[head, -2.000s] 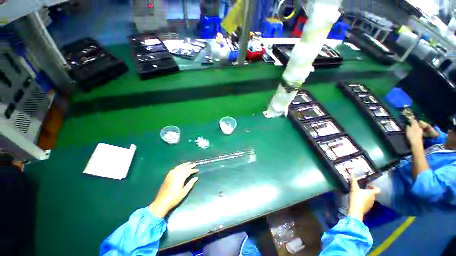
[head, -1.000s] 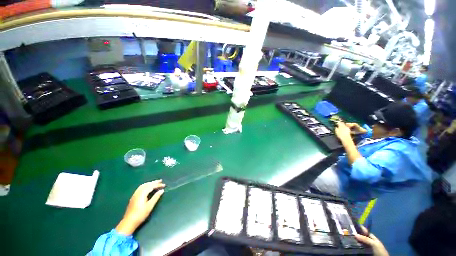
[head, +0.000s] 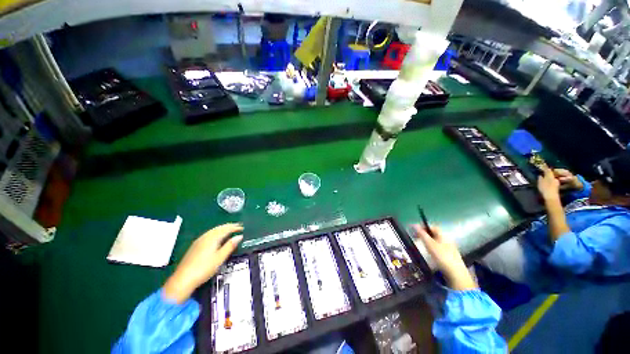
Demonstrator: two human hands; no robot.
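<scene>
The black assembly tray [head: 314, 280] lies at the bench's front edge before me, its row of slots holding pale phone housings [head: 323, 275] with small orange bits. My left hand [head: 207, 257] is over the tray's upper left corner, fingers near the clear strip [head: 293, 230]; whether it grips anything is unclear. My right hand [head: 442, 250] is beside the tray's right end and holds dark tweezers [head: 423, 218] pointing up. Behind the strip are the left parts cup [head: 231, 200], a loose pile of whitish bits [head: 275, 208] and the right parts cup [head: 309, 184].
A white sheet [head: 145, 240] lies at left. A plastic-wrapped post [head: 397, 104] stands on the bench. Black trays [head: 200, 92] are at the back. At right a co-worker in a blue smock [head: 587, 238] handles a unit by a long tray [head: 494, 162] and blue dish [head: 524, 142].
The tray has moved from the bench's right side to in front of me. My right hand has let go of it and now holds the tweezers. My left hand stays near the strip's left end.
</scene>
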